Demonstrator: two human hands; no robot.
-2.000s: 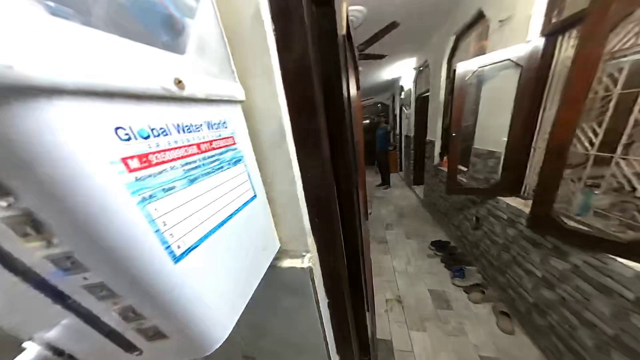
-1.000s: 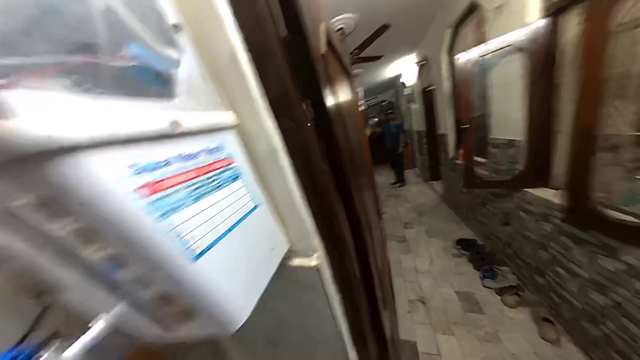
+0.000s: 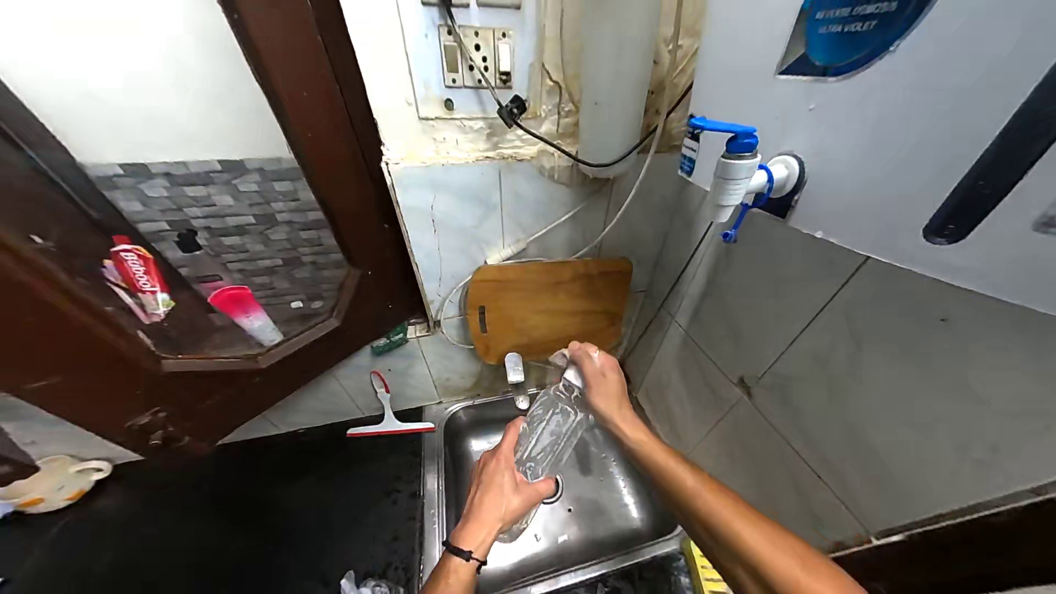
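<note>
A clear plastic bottle (image 3: 551, 433) is held at a slant over the stainless steel sink (image 3: 610, 528). My left hand (image 3: 502, 487) grips its lower body, with the thumb across the front. At the bottle's upper end, my right hand (image 3: 601, 381) holds the neck together with something white, perhaps a cloth or a cap; the fingers partly hide it. Just left of the bottle's top is the sink tap (image 3: 515, 370). Behind it, a wooden chopping board (image 3: 549, 305) leans on the tiled wall.
A water purifier tap (image 3: 733, 177) with a blue lever juts out at upper right. Left of the sink, a squeegee (image 3: 389, 422) leans against the wall above the black countertop (image 3: 247, 511). A wood-framed window (image 3: 355, 313) stands at left, and a socket panel (image 3: 477, 58) is above.
The view has swung from the corridor and purifier front to the sink. Both hands and the bottle now show; neither hand is clearly seen in the earlier frames.
</note>
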